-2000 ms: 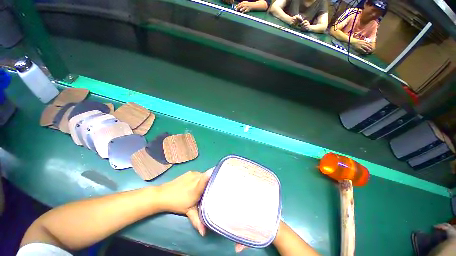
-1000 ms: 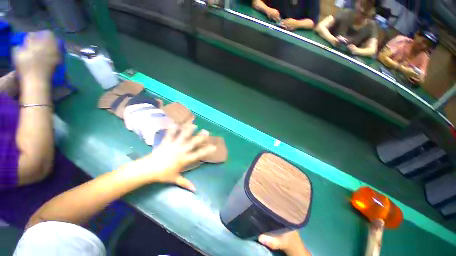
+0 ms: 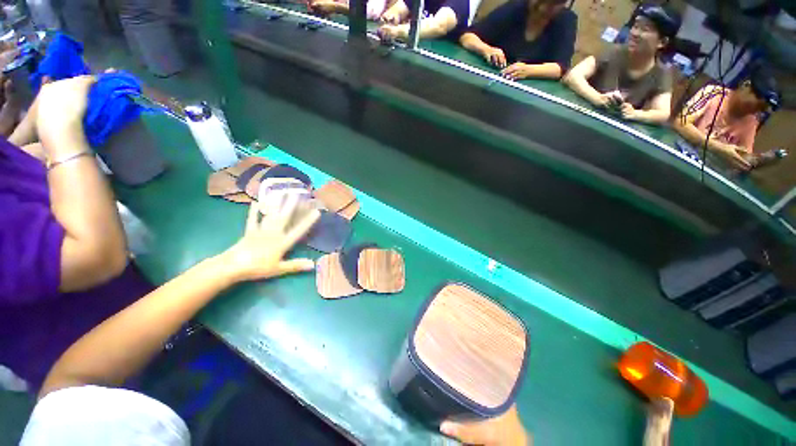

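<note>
A speaker cabinet (image 3: 403,383) stands on the green bench, slightly tilted in view, with a wood-grain panel (image 3: 471,344) in its upper end. My right hand (image 3: 490,430) holds the near right side of the cabinet low down, partly hidden by it and cut off by the bottom edge. My left hand (image 3: 275,237) is spread, palm down, over the fanned pile of loose panels and hides some of them. Contact with a panel cannot be told. Nearer the cabinet lie a wood-grain panel (image 3: 381,270), a dark panel and another wood-grain one, overlapping.
An orange mallet (image 3: 662,378) lies to the right, its handle cut off below. A white bottle (image 3: 210,138) stands beyond the pile. A neighbouring worker in purple holds a blue cloth (image 3: 109,104) at left. Several cabinets (image 3: 711,272) are on the sunken conveyor. Workers sit opposite.
My left hand has left the cabinet and moved to the pile, then farther left along it. My right hand stays at the cabinet. The view has swung left. The neighbour's cloth has come into view.
</note>
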